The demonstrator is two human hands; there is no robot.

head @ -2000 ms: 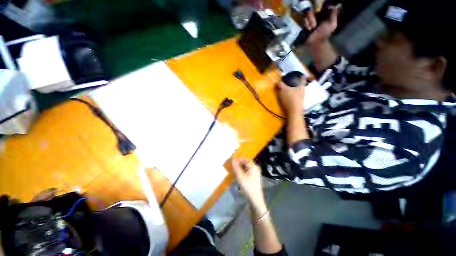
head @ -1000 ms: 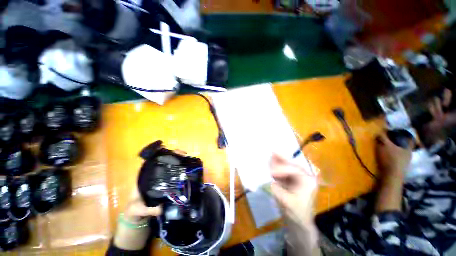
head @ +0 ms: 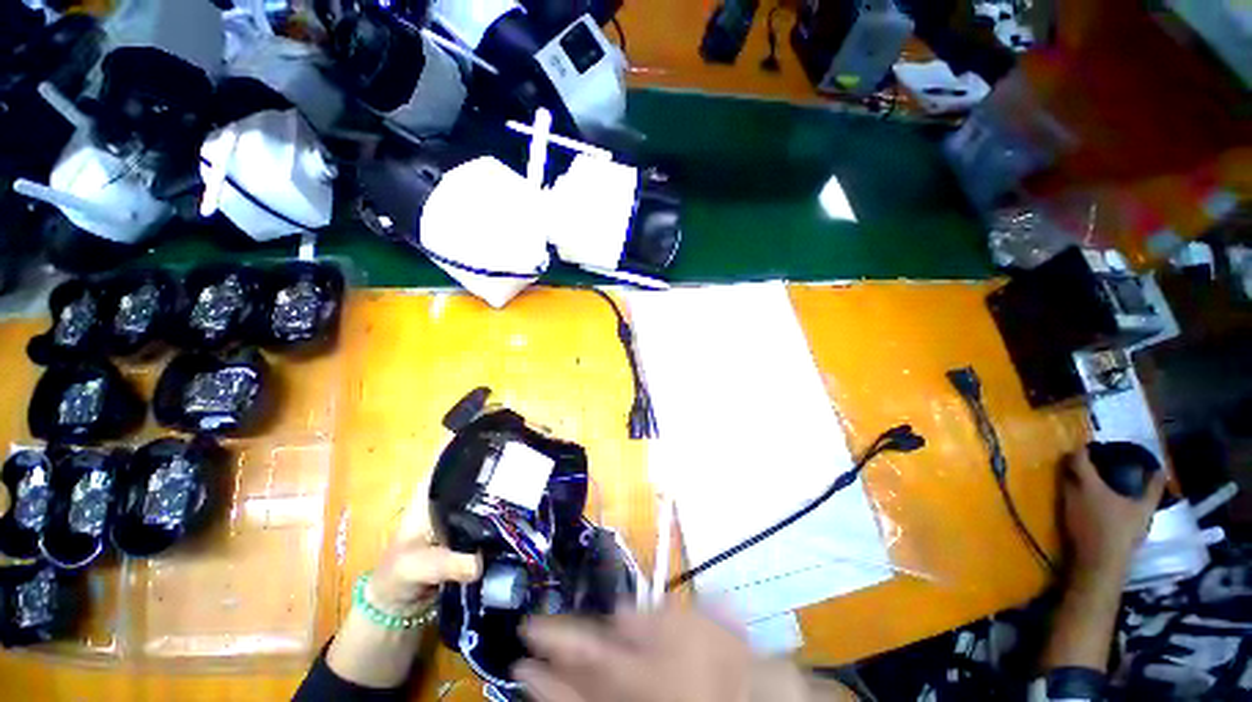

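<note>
My left hand (head: pixel 412 569), with a green bead bracelet, holds the black camera front shell (head: pixel 467 473) by its lower left side. A pale square board shows inside the shell. Thin coloured wires (head: pixel 519 532) run from it down to the camera housing (head: pixel 584 576), which is black inside with a white rim. My right hand (head: pixel 645 665) is blurred and lies over the housing's lower right part. Its fingertips are at the housing opening; whether they grip anything cannot be told. A black pigtail cable (head: pixel 810 505) runs from beside the housing across white paper.
A clear tray (head: pixel 227 603) of black shells is at the left. White cameras (head: pixel 494 220) crowd the green strip (head: pixel 810 151). White paper (head: pixel 735 398) lies mid-bench. Two other black cables (head: pixel 634 377) (head: pixel 995 446) lie on the bench. A neighbour's hand (head: pixel 1105 514) holds a black ball-shaped part at right.
The view has swung left and settled. My right hand has moved from above the paper to the housing. The shell in my left hand has turned and now shows a pale board.
</note>
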